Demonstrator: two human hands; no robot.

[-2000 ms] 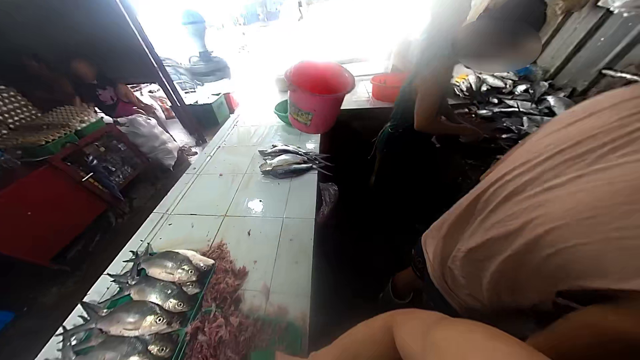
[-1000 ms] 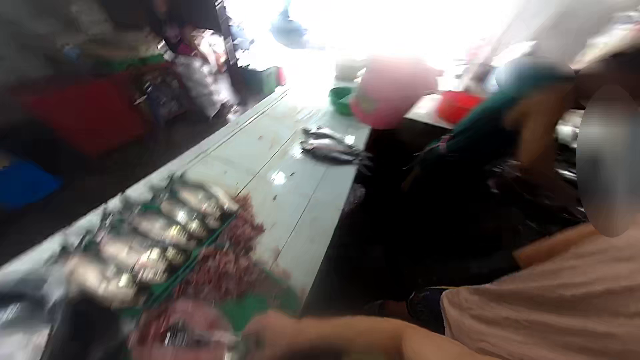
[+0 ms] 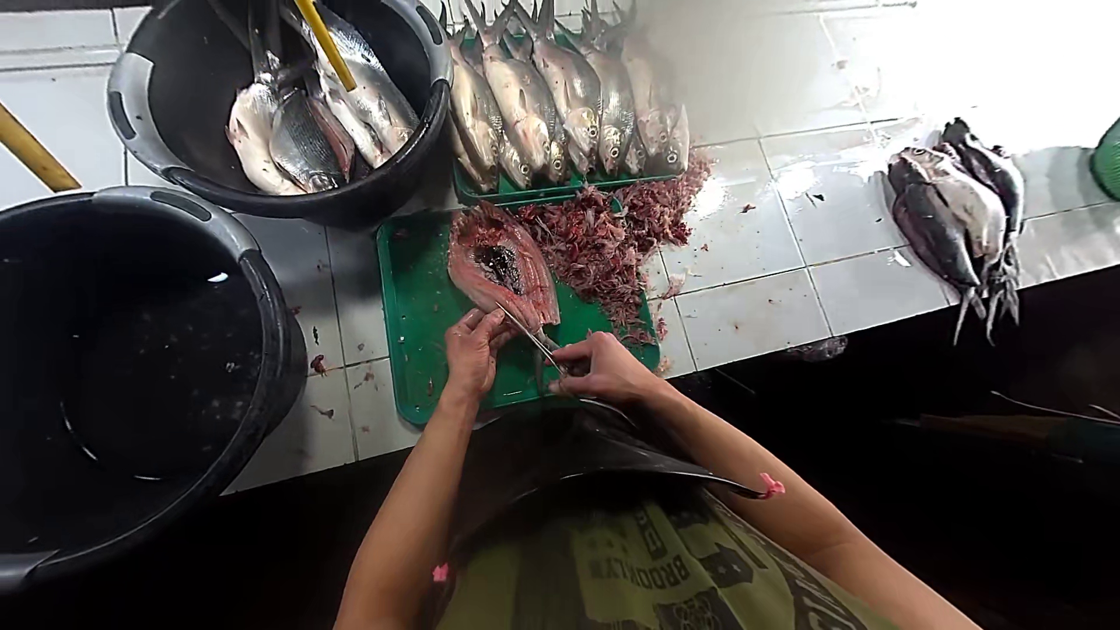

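A split fish [image 3: 503, 271], its cut inside facing up, lies on a green plastic tray [image 3: 420, 350] with its tail toward me. My left hand [image 3: 475, 350] grips the edge of the fish near the tail end. Metal tweezers or forceps [image 3: 529, 335] are in my right hand [image 3: 599, 369], their tips at the flesh beside my left fingers. Reddish fish scraps [image 3: 604, 249] are heaped on the tray's right part and the tiles beyond. Just behind, several whole fish [image 3: 525, 101] lie in a row on another green tray [image 3: 516, 194].
Two black tubs stand at the left: the near one [image 3: 280, 350] holds dark liquid, the far one [image 3: 367, 206] holds several fish and a yellow bar crosses it. More fish [image 3: 958, 201] lie on the white tiled counter [image 3: 744, 306] at the right, near its front edge. A green basket [image 3: 1109, 162] is beyond.
The view has swung down and left onto the counter. Both hands are now at the split fish; a second ago an arm reached blurred over the green tray.
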